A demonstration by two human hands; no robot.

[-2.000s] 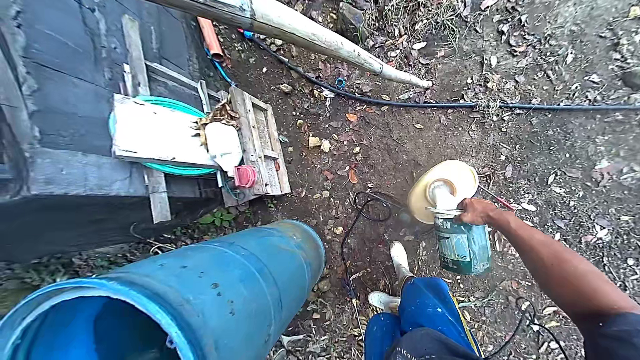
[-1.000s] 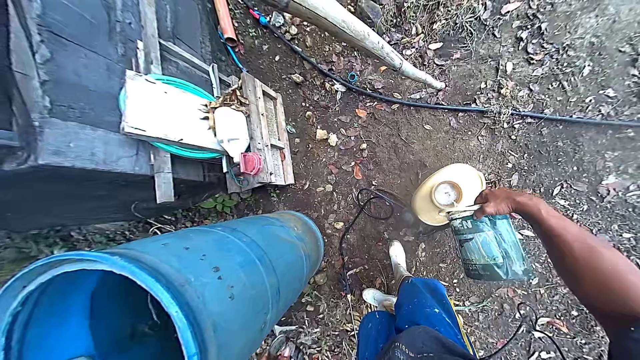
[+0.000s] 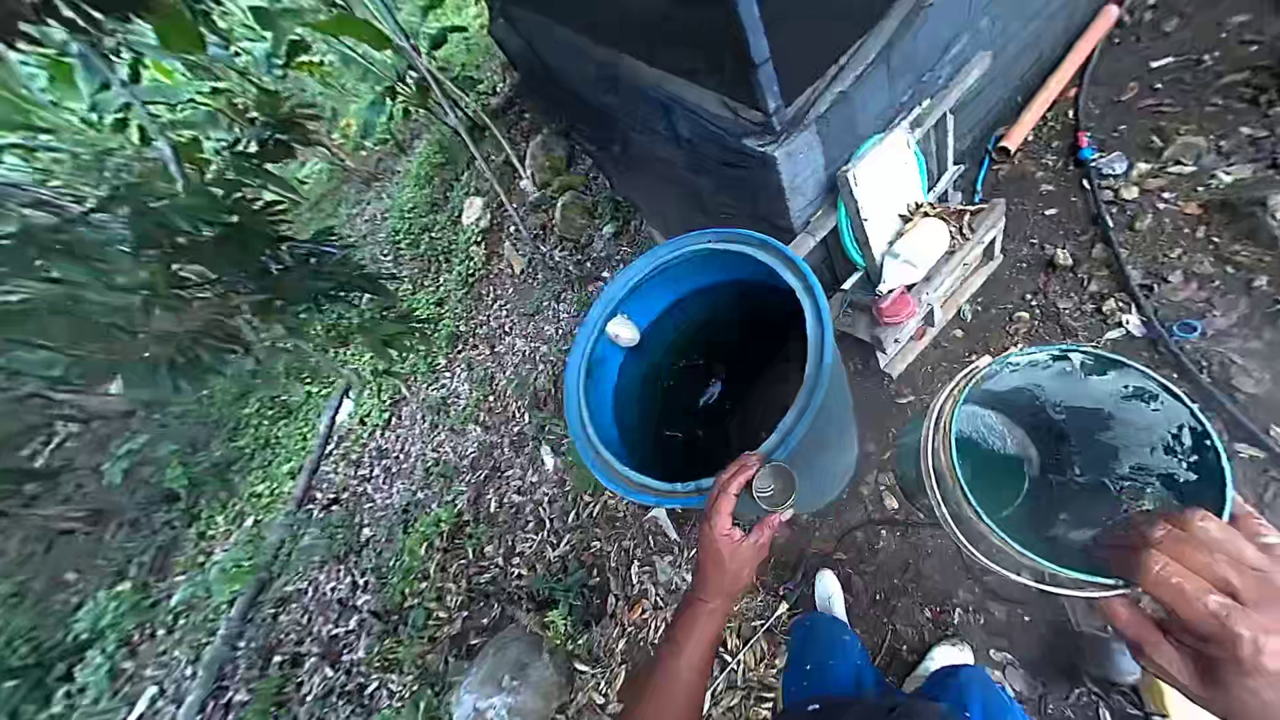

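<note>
A tall blue plastic drum (image 3: 840, 420) stands open at the centre, with dark liquid low inside and a white object (image 3: 622, 330) at its inner wall. My left hand (image 3: 735, 530), at the drum's near rim, holds a small round clear container (image 3: 774, 486) between thumb and fingers. On the right, my right hand (image 3: 1200, 590) grips the near right rim of a green bucket (image 3: 935, 480), which is full nearly to the brim with greenish liquid and tilts slightly. The bucket is beside the drum, and its lower part is partly hidden.
A wooden pallet (image 3: 945, 310) with a white jug (image 3: 915, 252) and a red cup (image 3: 895, 306) stands behind the drum, beside a dark-sheeted structure (image 3: 650, 120). A black hose (image 3: 1125, 260) crosses the ground at right. A stick (image 3: 265, 560) and plants are at left.
The view has swung left. My right hand, earlier at the green container beside a cream-coloured jug, now grips the bucket's rim, and the bucket is beside the drum. My left hand has come into view.
</note>
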